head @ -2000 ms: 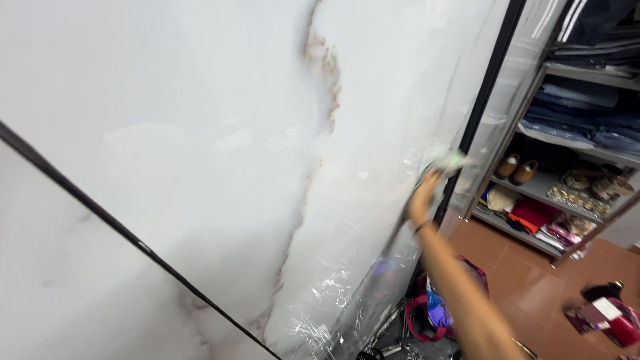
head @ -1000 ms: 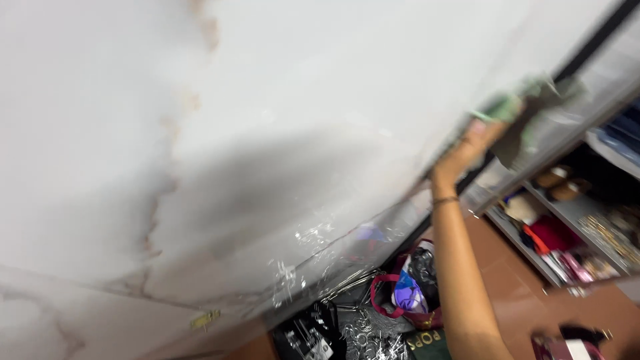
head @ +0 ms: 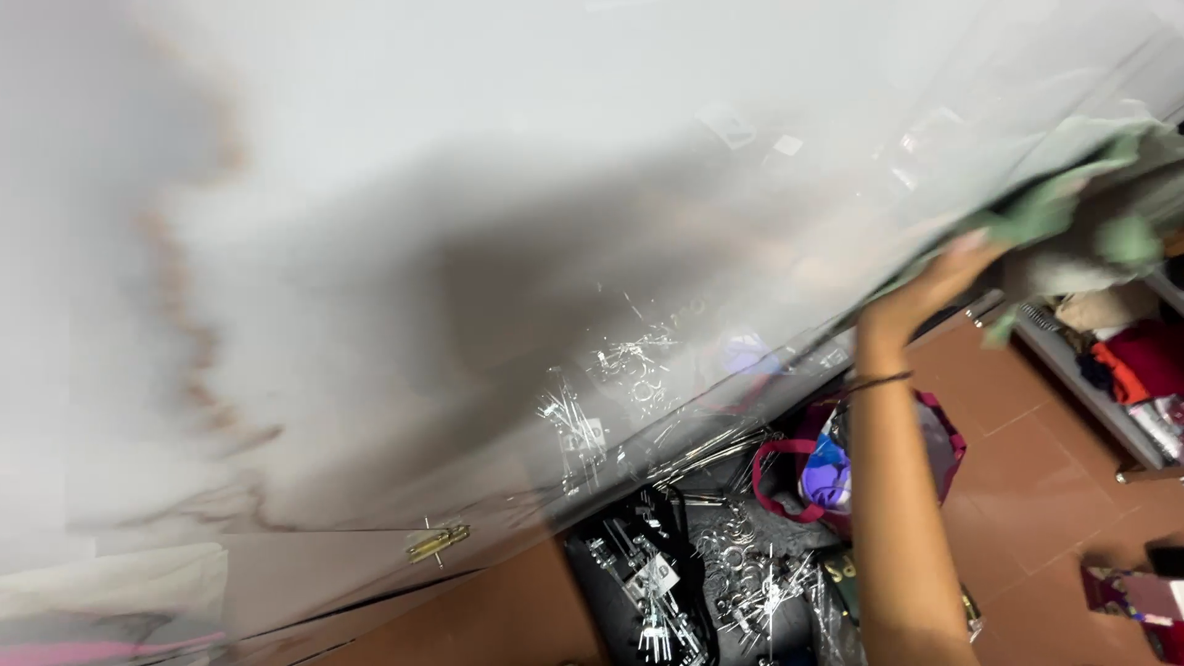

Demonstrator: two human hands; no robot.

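My right hand, with a dark band at its wrist, presses a green and grey cloth against the right edge of a glossy white marble-look panel. The cloth is blurred and hangs past that edge. The panel reflects metal pieces and a purple thing. My left hand does not show.
Below the panel lie many metal hooks and rods on a dark surface. Beside them is a maroon-handled bag with purple and blue contents. Shelves with folded clothes stand at the right. A brass-coloured fitting is at the panel's lower edge.
The view has shifted a lot. The cloth, small and bunched in my right hand two seconds ago, now hangs out wider. My right hand stays at the panel's right edge.
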